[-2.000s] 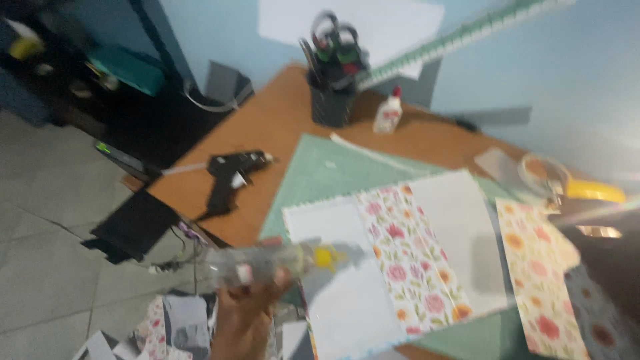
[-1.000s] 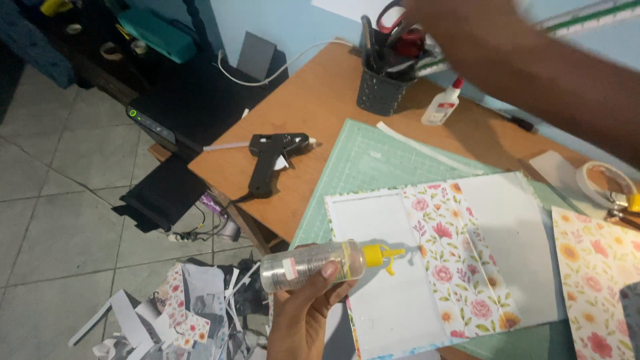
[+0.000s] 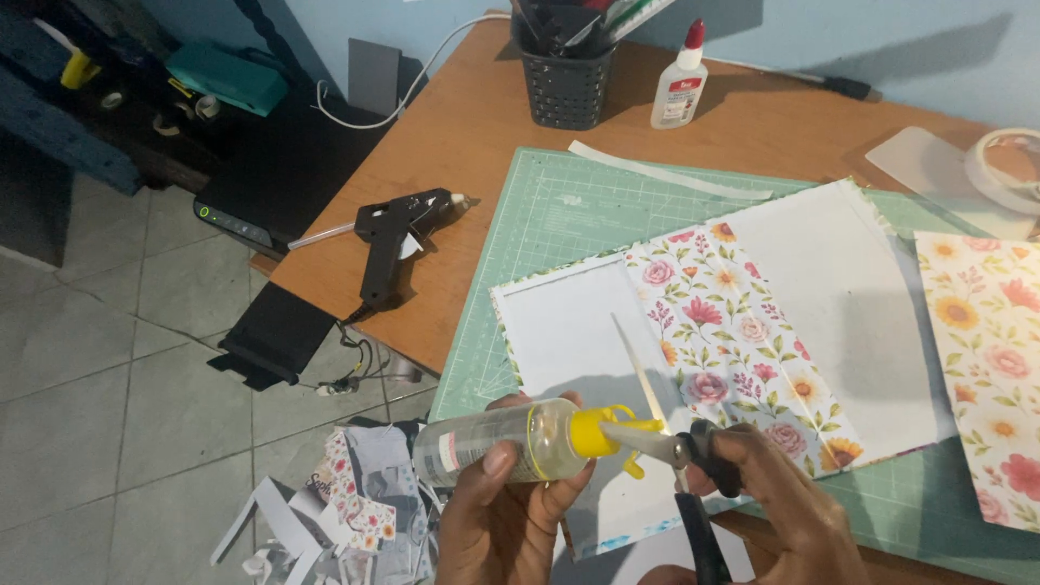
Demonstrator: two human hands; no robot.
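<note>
My left hand [image 3: 520, 496] is closed around a clear plastic glue bottle [image 3: 504, 443] with a yellow nozzle cap [image 3: 595, 432], tilted on its side. Black-handled scissors [image 3: 691, 455] are in my right hand [image 3: 784, 504], their blades spread apart at the yellow nozzle. Whether the blades touch it, I cannot tell. Beneath both hands lies an opened book cover [image 3: 853, 325] of white board, with a floral paper strip [image 3: 731, 325] down its middle. A green cutting mat [image 3: 569, 195] is under the cover. Part of my right hand is cut off by the bottom edge.
A black hot glue gun [image 3: 398, 236] lies on the wooden table [image 3: 455, 114]. Behind stand a black pen basket [image 3: 565, 85] and a red-capped glue bottle [image 3: 681, 85]. Floral paper [image 3: 987, 357] and a tape roll [image 3: 1007, 166] are at right. Paper scraps [image 3: 357, 496] fill the lower left.
My right arm was reaching over the pen basket one second ago; now that hand holds scissors at the nozzle. My left hand has kept hold of the bottle.
</note>
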